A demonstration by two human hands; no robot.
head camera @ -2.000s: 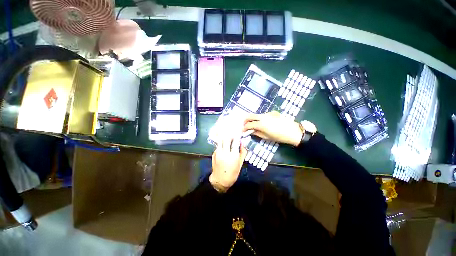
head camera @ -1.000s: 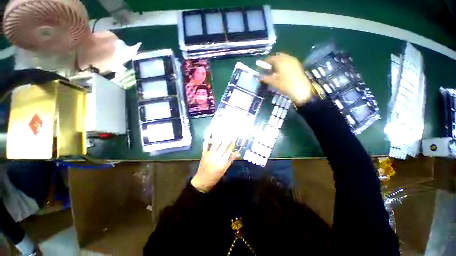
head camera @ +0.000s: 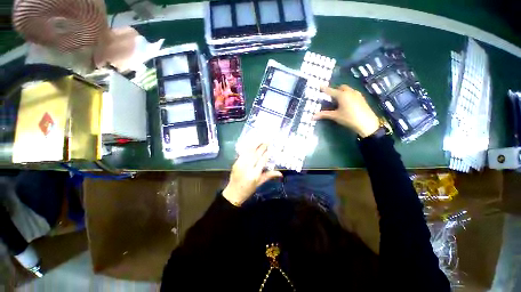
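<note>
A panel strip (head camera: 277, 102) with grey-white windows in black frames lies tilted in front of me; glare washes out its lower part. A sheet of white pads (head camera: 317, 67) lies along its right side. My left hand (head camera: 249, 173) rests with its fingers on the strip's lower end, thumb spread to the right. My right hand (head camera: 349, 112), with a watch at the wrist, is at the sheet's right edge, thumb and forefinger apart. A pale patch shows between these fingers; whether they hold the sheet or a tool cannot be made out.
A phone (head camera: 227, 88) and a panel stack (head camera: 180, 108) are left, another stack (head camera: 260, 20) at the far side. A dark panel strip (head camera: 400, 94) and white sheets (head camera: 469, 108) lie right. A fan (head camera: 60, 23), gold box (head camera: 43, 122) and white box (head camera: 124, 111) stand left.
My right hand has moved from the strip's middle to its top end, then back right and nearer to me. The pad sheet's top end shows again. My left hand stays on the strip.
</note>
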